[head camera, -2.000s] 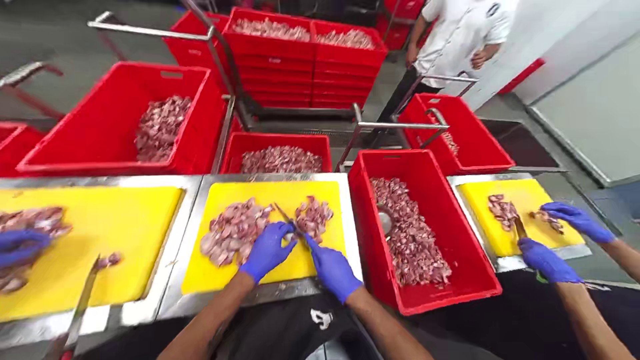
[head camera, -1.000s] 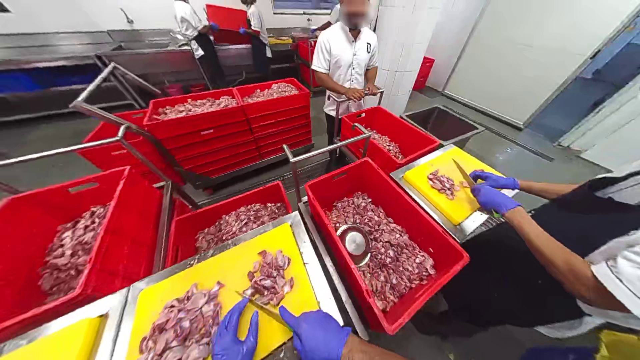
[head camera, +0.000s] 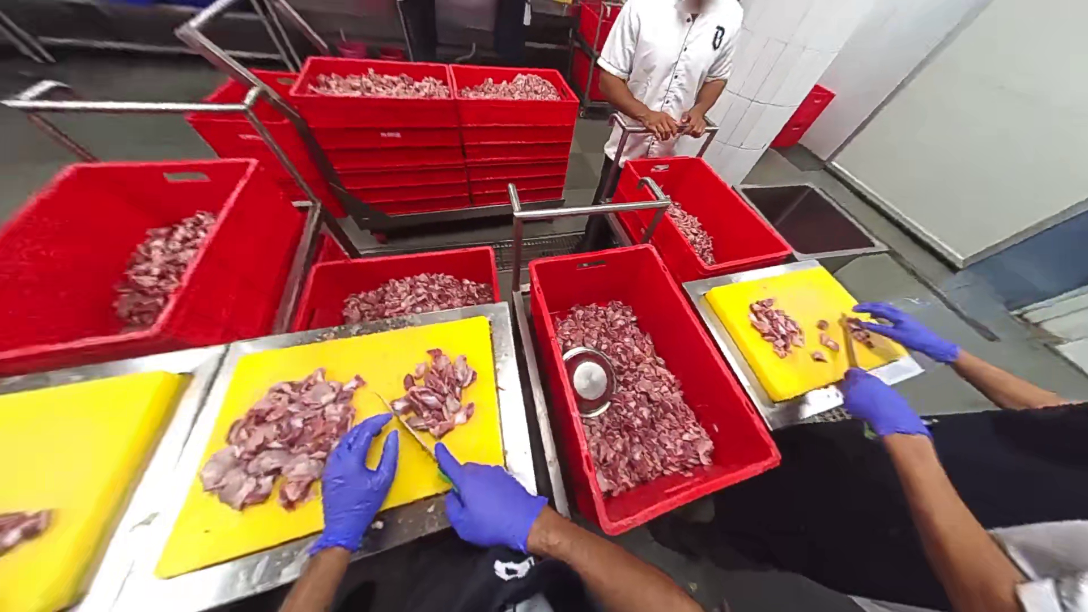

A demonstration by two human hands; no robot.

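Observation:
On a yellow cutting board (head camera: 340, 353) lie two piles of cut raw meat, a larger one (head camera: 285, 438) at the left and a smaller one (head camera: 436, 393) at the right. My right hand (head camera: 493, 503), in a blue glove, grips a knife (head camera: 416, 432) by its handle; the blade points up and left between the piles. My left hand (head camera: 359, 483), also gloved, is just right of the larger pile, near the blade, with thumb and fingers apart. No piece of meat shows in it.
A red crate (head camera: 739, 455) of meat pieces, with a round metal bowl (head camera: 589, 381), stands right of my board. A co-worker's gloved hands (head camera: 884, 406) cut at another board (head camera: 816, 293). Ahead are more red crates (head camera: 391, 153), metal trolley handles (head camera: 586, 211) and a person in white (head camera: 671, 68).
The view has swung right and then partly back. My hands stay over the board with the knife in the right one. The co-worker's hands have shifted at their board.

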